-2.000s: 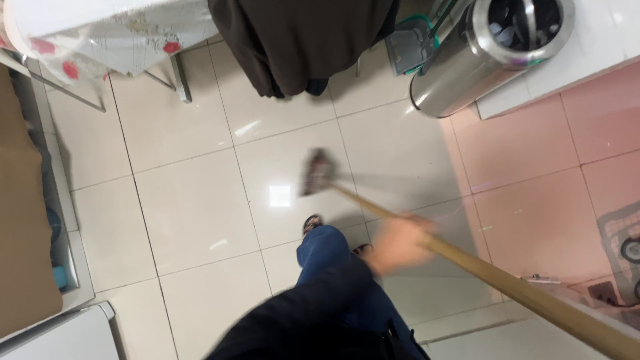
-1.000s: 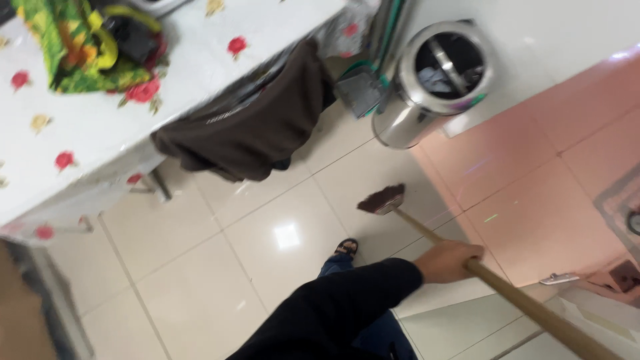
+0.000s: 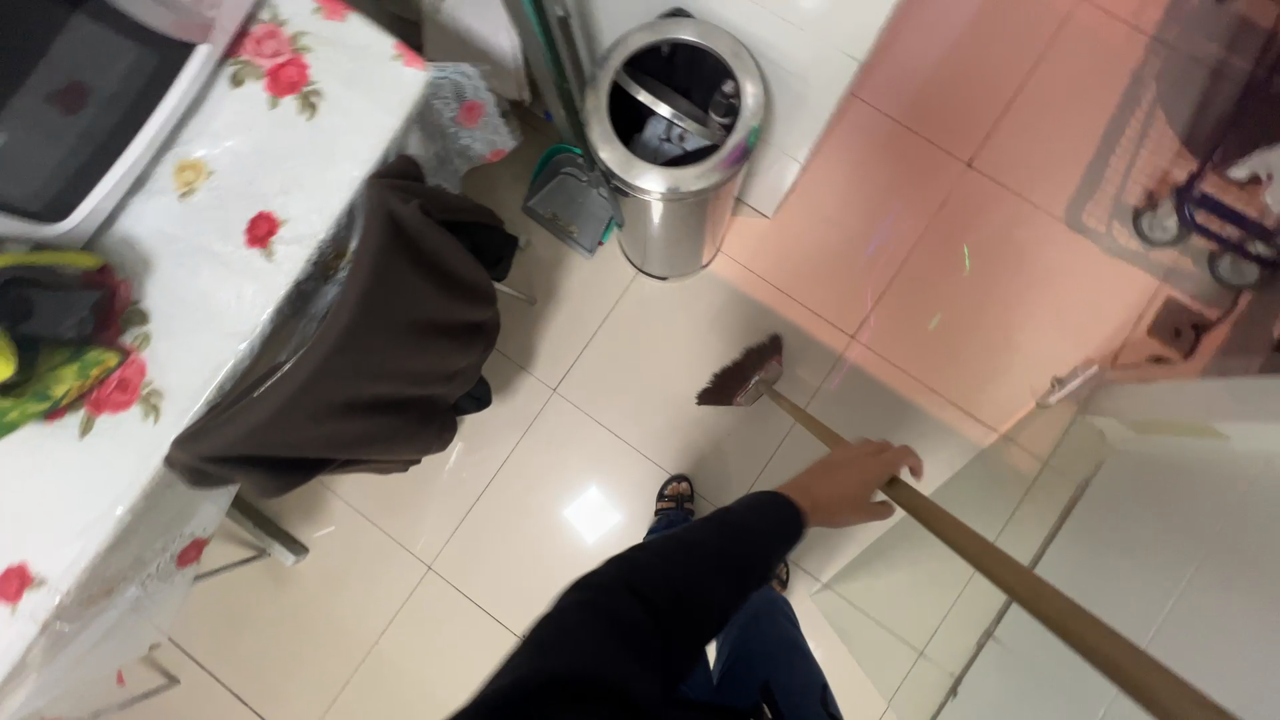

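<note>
My left hand (image 3: 850, 485), at the end of a black sleeve, is on the wooden handle of a broom (image 3: 1030, 585), its fingers curled loosely around it. The handle runs from the lower right corner up to the dark-bristled broom head (image 3: 745, 375), which is down at the tiled floor beyond my sandalled foot (image 3: 675, 492). Above the head, a steel bin (image 3: 675, 225) stands with its swing lid tilted and crumpled waste inside. Beside it are a grey and green dustpan (image 3: 575, 200) and its upright green handle. My right hand is out of view.
A table with a floral plastic cover (image 3: 330, 130) fills the left, with a dark brown cloth (image 3: 400, 350) draped at its edge. A wheeled cart (image 3: 1215, 220) stands upper right. White panels (image 3: 1150, 560) lie at lower right; reddish light covers part of the floor.
The view has shifted considerably, bringing in more of the table and the cart. My left hand stays on the broom handle; the broom head now appears nearer the bin than two seconds ago.
</note>
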